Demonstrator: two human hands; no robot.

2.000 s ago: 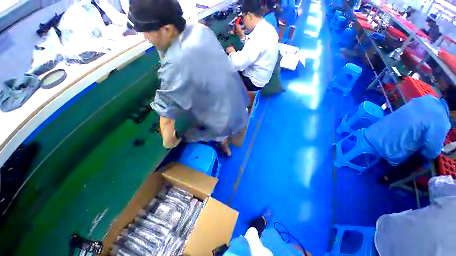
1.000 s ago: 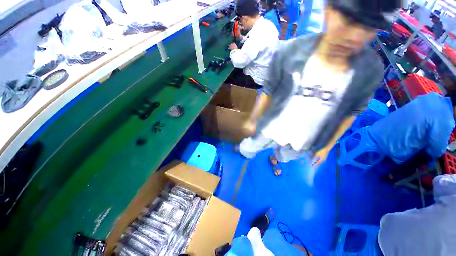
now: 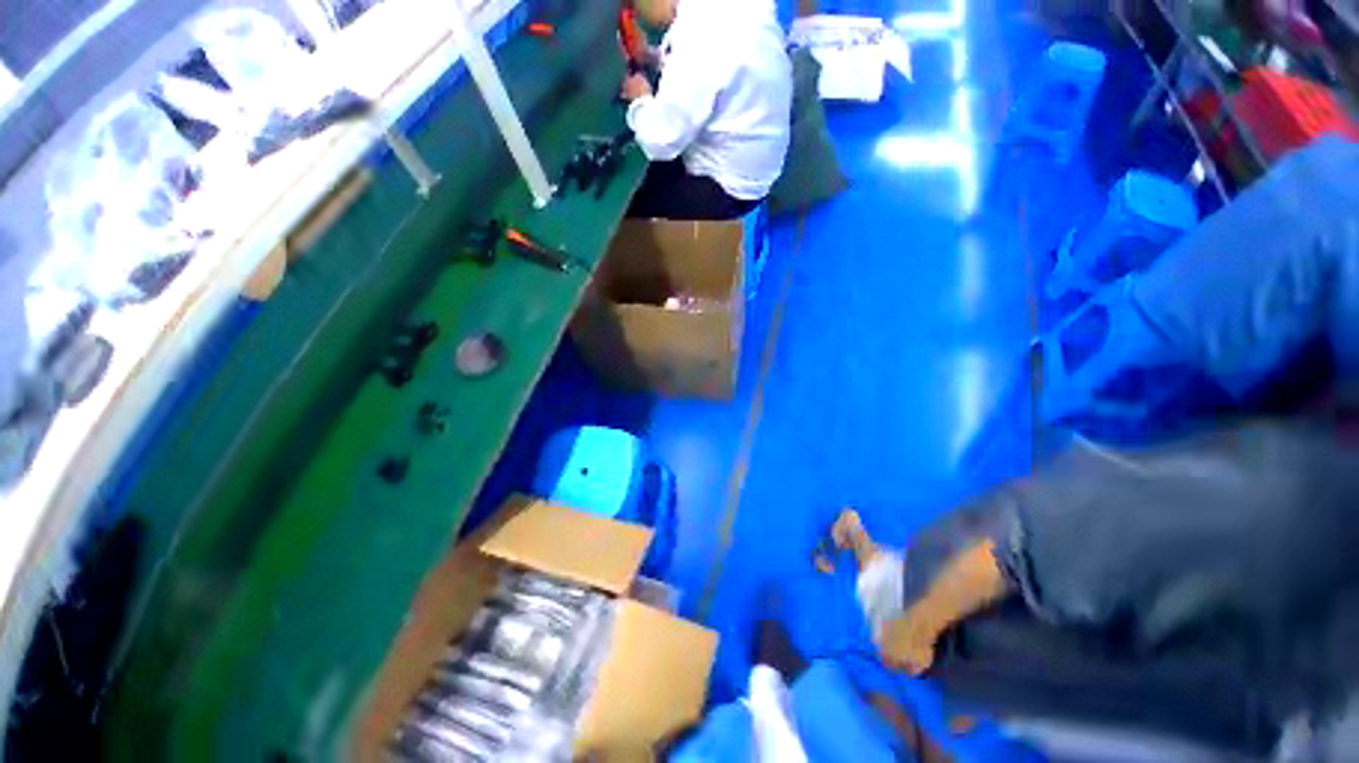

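Observation:
An open carton (image 3: 657, 687) stands beside the bench near the bottom, packed with rows of silvery bubble-wrap bags (image 3: 507, 666). The green bench (image 3: 298, 581) runs up along its left. On it lie a round screw dish (image 3: 480, 353), small black plastic parts (image 3: 432, 418), a dark pronged bracket (image 3: 406, 352) and an orange and black electric screwdriver (image 3: 540, 251). My left hand is not in view. A blurred skin-toned patch shows at the bottom edge, right of my blue clothing; it may be my right hand, and its grip cannot be made out.
A light blue stool (image 3: 592, 468) stands behind the carton. A second open carton (image 3: 656, 350) stands beyond it. A person in white sits at the bench. A blurred person in grey bends close on the right, one arm (image 3: 942, 608) reaching low. Clear plastic bags (image 3: 112, 164) lie on the shelf.
The standing person in grey has moved from the aisle to close on my right and bent down. The view has shifted and is more blurred.

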